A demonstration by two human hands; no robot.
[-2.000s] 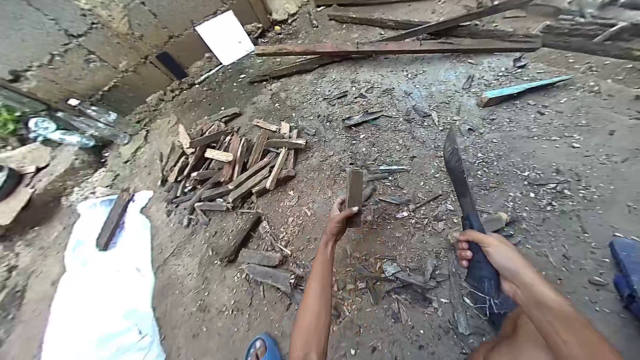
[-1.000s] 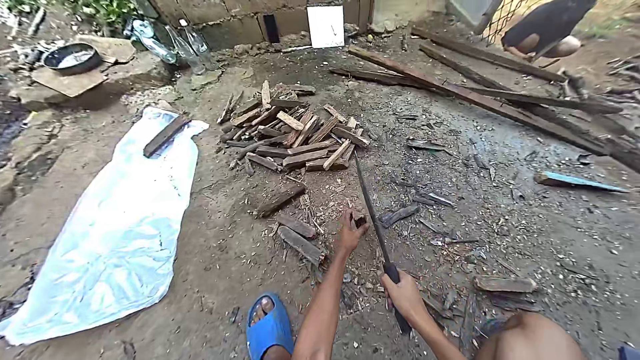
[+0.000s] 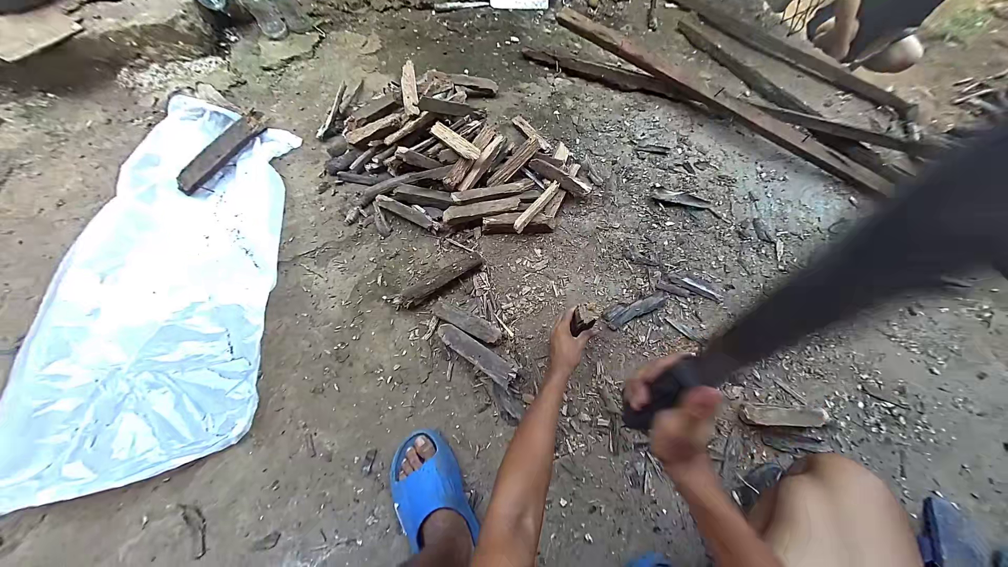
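My left hand (image 3: 568, 343) grips a short piece of wood (image 3: 584, 316) near the ground, its end facing up at me. In my right hand (image 3: 683, 409) is the dark handle of a machete (image 3: 850, 268), whose blurred blade rises toward the upper right, away from the wood. A pile of split wood pieces (image 3: 472, 169) lies beyond my left hand. Several loose pieces, among them a greyish one (image 3: 479, 354), rest on the soil left of that hand. Dark splinters (image 3: 634, 309) lie just to its right.
A white plastic sack (image 3: 165, 315) with a wood piece (image 3: 220, 151) on it spreads at the left. Long wooden beams (image 3: 732, 102) lie at the upper right, near another person (image 3: 858, 31). My blue sandal (image 3: 435, 490) is at the bottom; wood chips litter the ground.
The machete, pointing forward beside my left hand one second ago, is now raised toward the upper right. My left hand still holds a wood piece. The view has shifted.
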